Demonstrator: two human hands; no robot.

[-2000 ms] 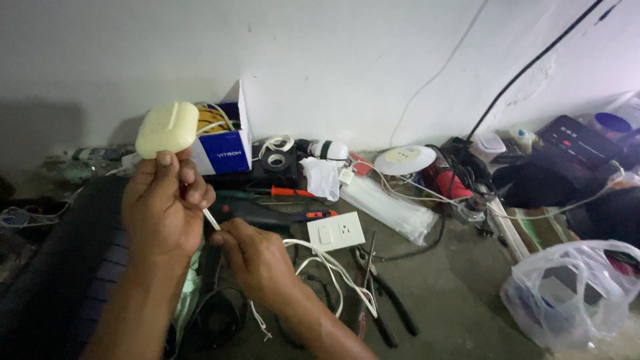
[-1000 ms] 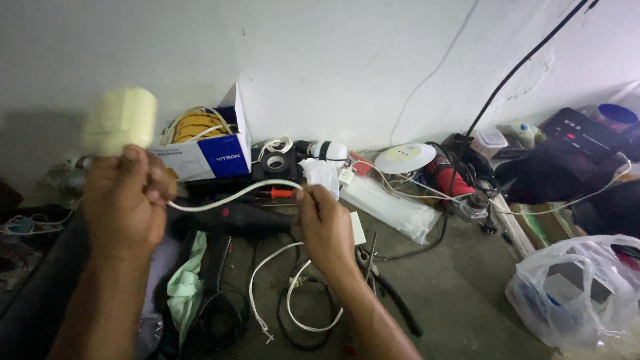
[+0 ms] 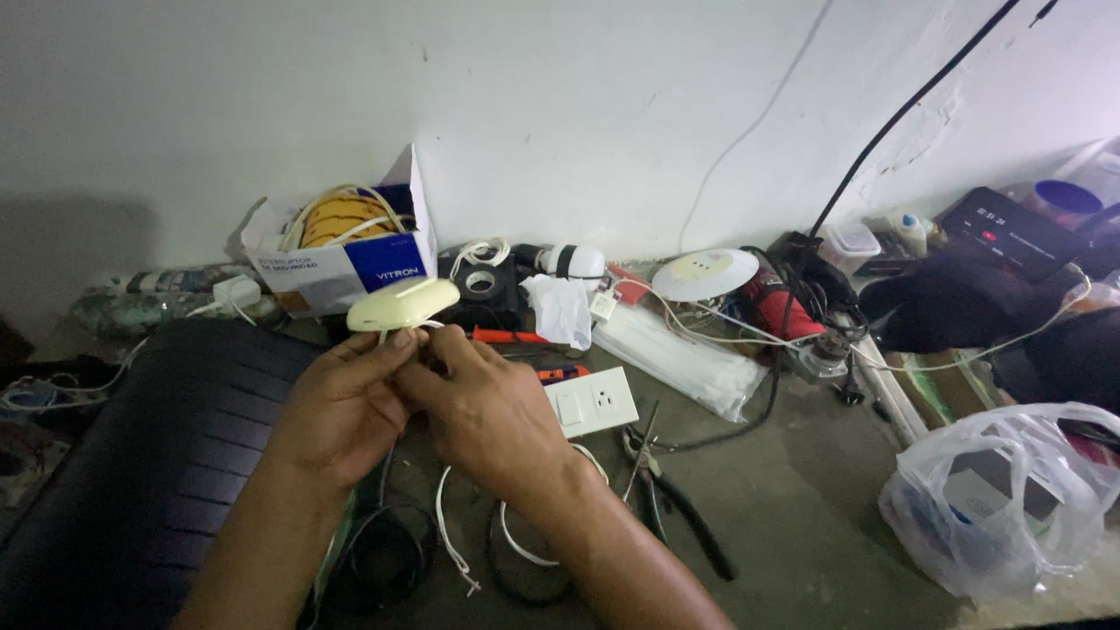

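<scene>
My left hand point(image 3: 354, 398) grips the underside of a cream-coloured plastic electrical fitting point(image 3: 404, 304), its rounded cover facing up. Right against it, the fingers of my right hand point(image 3: 486, 407) pinch the white cable point(image 3: 430, 325) where it meets the fitting; the fingertips are partly hidden. More white cable point(image 3: 444, 516) hangs in loops below my hands, ending in bare, split wires. A white plate with a switch and socket point(image 3: 595, 402) lies just beyond my right wrist, with pliers with dark handles point(image 3: 687, 516) to its right.
Behind my hands stand a cardboard box point(image 3: 306, 276) with yellow coiled material and a roll of black tape point(image 3: 479, 281). To the right are a bag of white cable ties point(image 3: 674, 354), a round white plate point(image 3: 705, 275), a red power tool point(image 3: 774, 302) and a plastic bag point(image 3: 989, 507). A black ribbed case point(image 3: 175, 455) lies left.
The fitting has come down from its raised position at the left. My right hand, which was farther along the stretched cable, is now beside my left hand at the fitting.
</scene>
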